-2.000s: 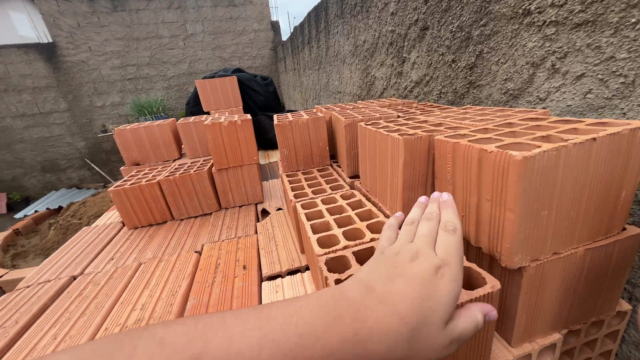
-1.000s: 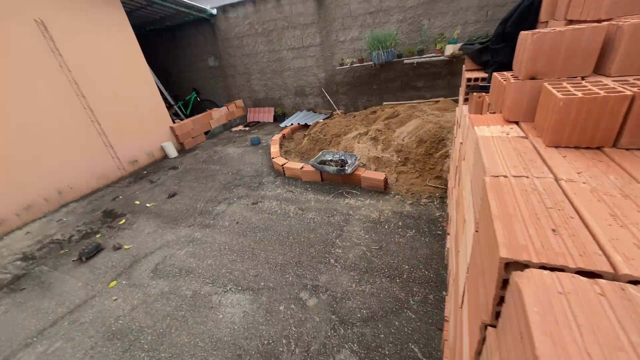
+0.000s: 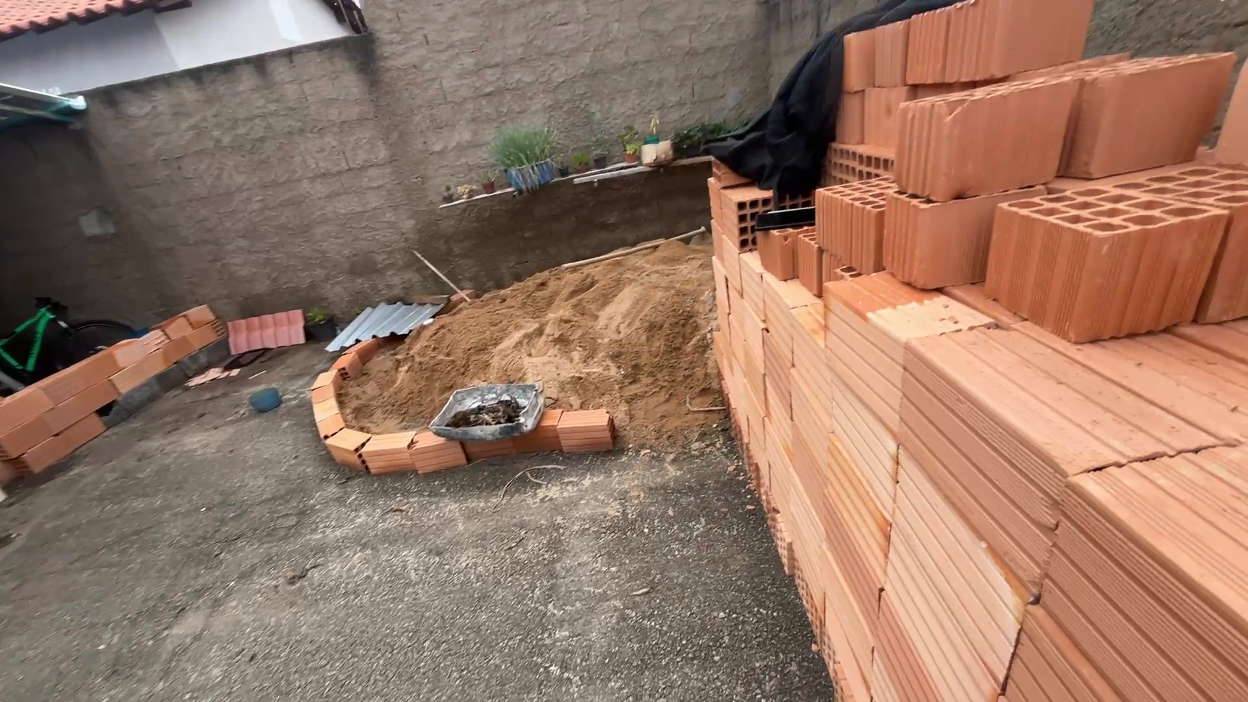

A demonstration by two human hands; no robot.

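Note:
Neither my left hand nor my right hand shows in the head view now. A tall stack of hollow clay bricks (image 3: 975,487) fills the right side, its ribbed faces turned toward the yard. On top of it lie loose bricks, one with its square cells facing up (image 3: 1107,263) and another lying across the one below it (image 3: 985,136). Black cloth (image 3: 799,107) drapes over the stack's far end. Left of the stack, a heap of sand (image 3: 575,341) lies behind a curved row of clay bricks (image 3: 390,452). A grey tray with dark debris (image 3: 489,411) rests on that row.
Rough concrete ground (image 3: 439,585) runs along the stack. A low brick row (image 3: 78,390) and a green bicycle (image 3: 39,336) stand at left. Corrugated sheets (image 3: 385,322) lie near the sand. Potted plants (image 3: 526,156) line a ledge on the rendered wall (image 3: 273,175).
A hand reached over the stacked bricks two seconds ago; it is out of view in both later frames. The view has swung left toward the yard and sand.

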